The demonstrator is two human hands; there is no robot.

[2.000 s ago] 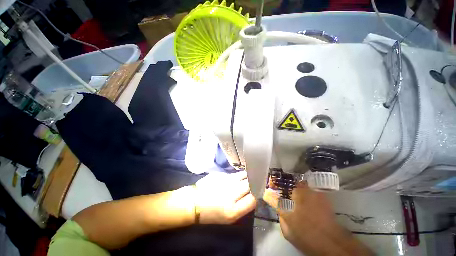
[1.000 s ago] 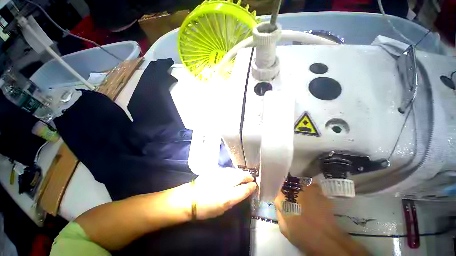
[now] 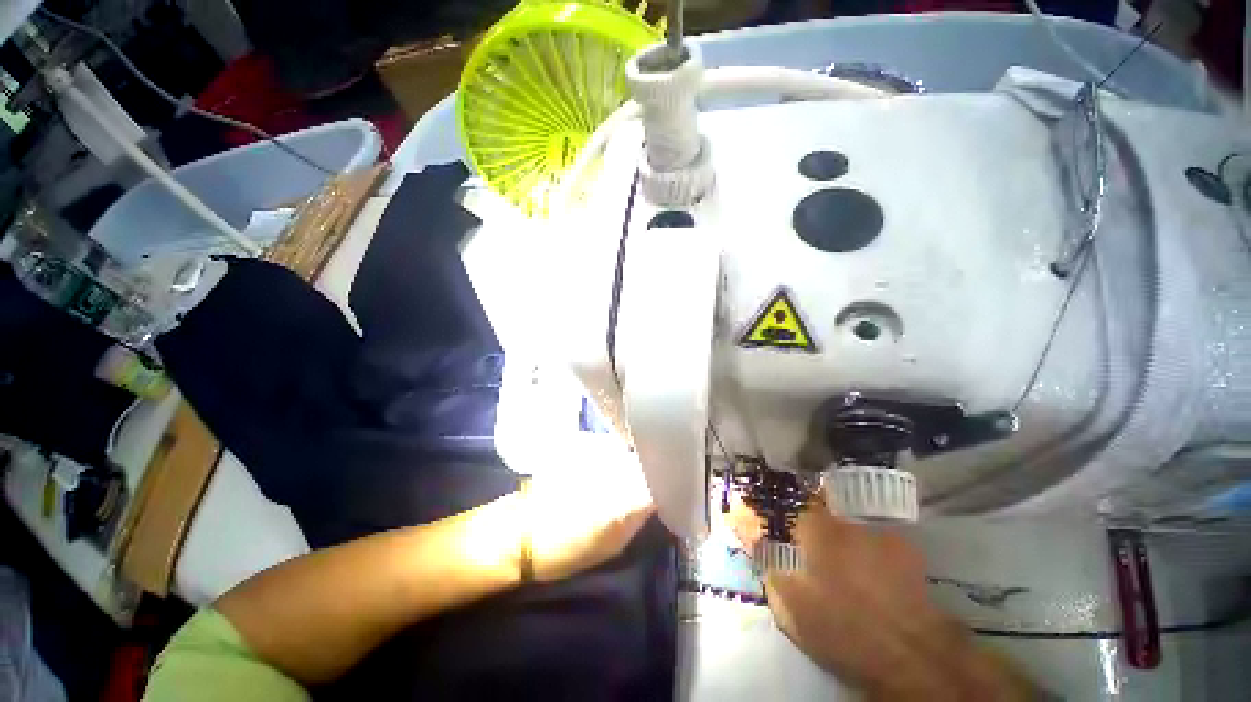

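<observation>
A black garment piece [image 3: 316,439] lies limp over the white table and hangs at the front edge. The white sewing machine [image 3: 947,288] stands at the right, with strong lamp glare beside its needle area. My left hand [image 3: 590,507] rests on the cloth left of the needle area, its fingers washed out by glare. My right hand [image 3: 851,583] is right of the needle area, with its fingertips hidden behind the tension knob and machine head. The needle and presser foot cannot be made out.
A yellow-green fan [image 3: 549,103] stands behind the machine head. Red-handled snips [image 3: 1133,599] lie at the right. Cardboard strips [image 3: 168,501] lie along the left table edge. Pale blue tubs [image 3: 309,172] stand behind. A plastic bottle [image 3: 69,285] is at far left.
The view has shifted slightly, so the machine head sits further left than one second ago. My left hand has moved a little left and its fingers look more bleached by glare. The cloth lies much the same.
</observation>
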